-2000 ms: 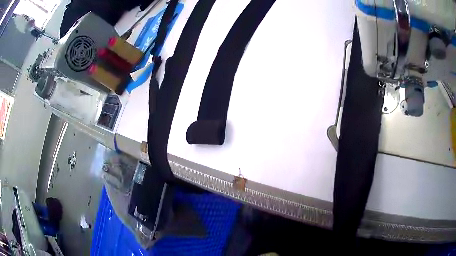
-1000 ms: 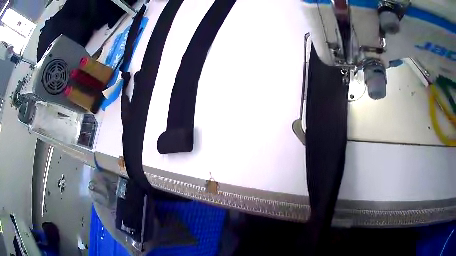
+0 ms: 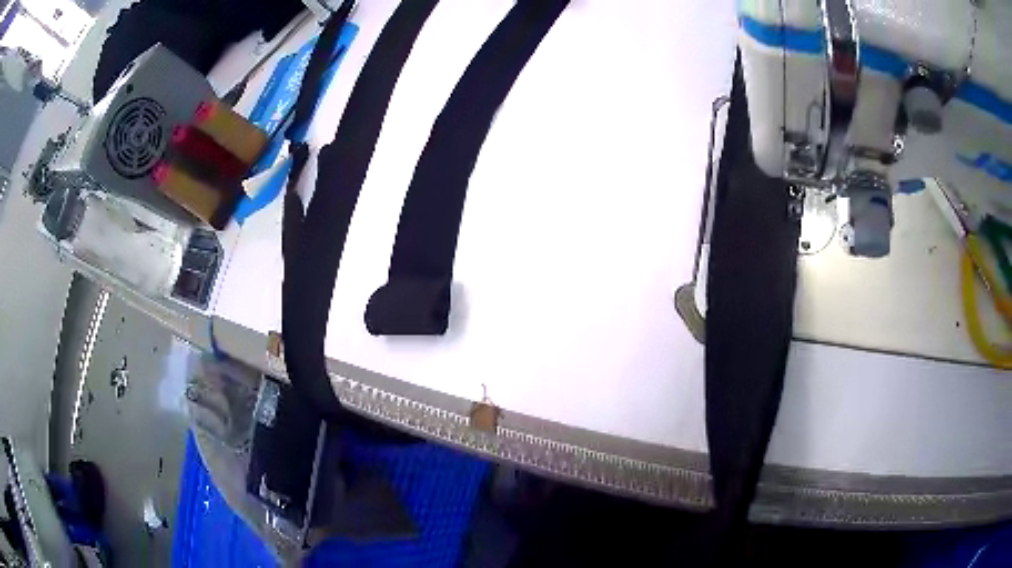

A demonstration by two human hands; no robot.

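A long black fabric strip (image 3: pixel 751 322) lies under the left side of the white sewing machine head (image 3: pixel 877 67) and hangs over the table's front edge. Its right edge is beside the presser foot and needle area (image 3: pixel 808 186). A bent metal edge guide (image 3: pixel 690 311) lies along its left side. A second black band with a folded-over end (image 3: pixel 411 305) lies mid-table. A longer black band (image 3: pixel 316 261) lies left of it and runs over the front edge. Neither of my hands is in view.
Thread snips (image 3: pixel 982 294) lie right of the needle. A grey box with a fan grille (image 3: pixel 139 133), thread cones (image 3: pixel 211 164) and a blue printed sheet (image 3: pixel 285 94) are at the left. A measuring tape (image 3: pixel 555 449) runs along the front edge. Blue plastic (image 3: pixel 405 488) is below.
The view shifted right, then partly back left, so the table and machine moved within the frame. The strips look much the same on the table. No hand has appeared.
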